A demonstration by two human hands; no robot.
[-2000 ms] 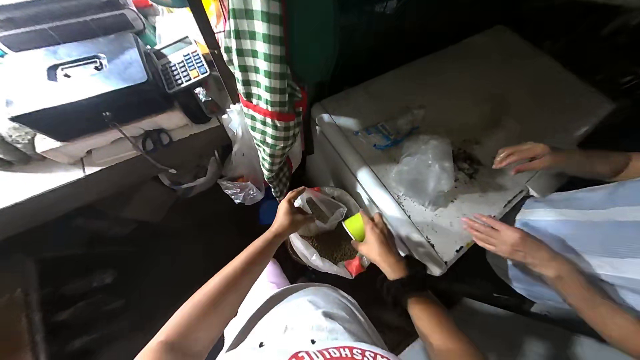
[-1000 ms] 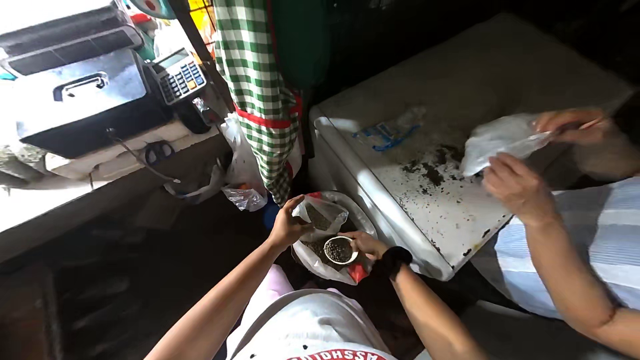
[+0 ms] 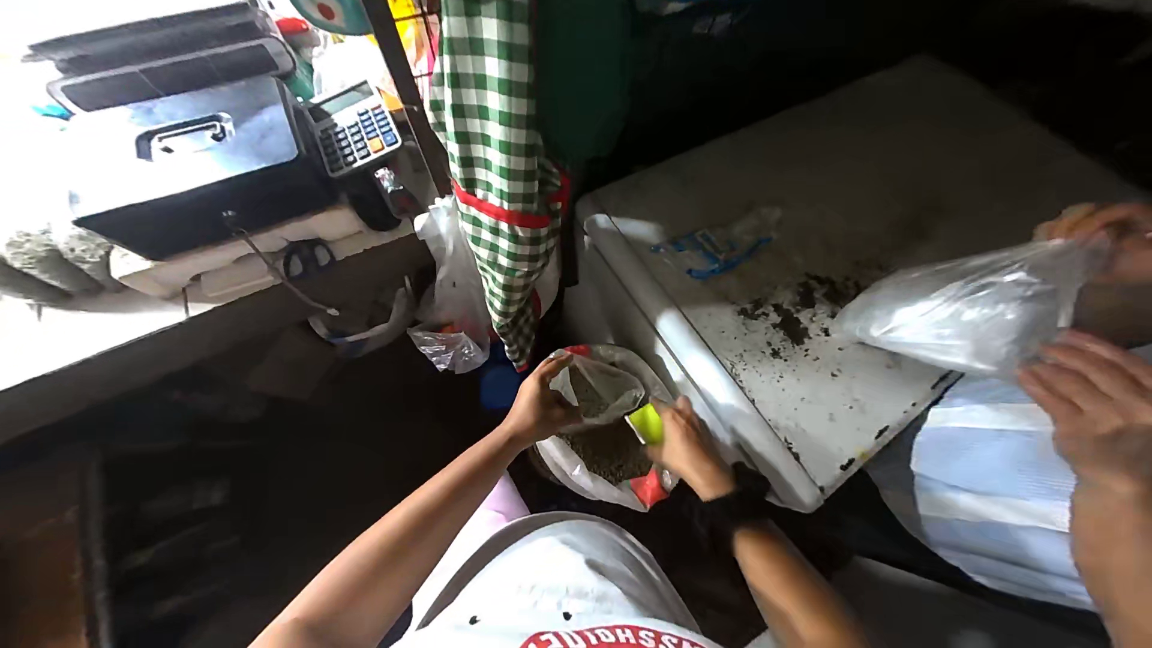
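My left hand (image 3: 544,402) grips the edge of a small clear plastic bag (image 3: 601,378), which stands partly filled with dark grainy material. In my right hand (image 3: 688,447) is a yellow-green cup (image 3: 645,424), tilted at the mouth of that bag. Both hands are over a large white sack with red parts (image 3: 576,472), rolled down at its rim, with dark granules (image 3: 616,453) inside. A black band circles my right wrist.
At right, a co-worker's hands (image 3: 1093,387) hold a clear plastic bag (image 3: 963,310) over a worn white chest top (image 3: 810,405) bearing dark crumbs (image 3: 792,319) and blue-marked plastic (image 3: 711,250). A checkered cloth (image 3: 490,108) hangs beside a counter with a calculator (image 3: 354,129), black metal box (image 3: 193,171) and scissors (image 3: 308,259).
The cup in my right hand was upright and filled with granules one second ago; now it is tipped toward the small bag. The co-worker has lifted the plastic bag off the chest top since two seconds ago.
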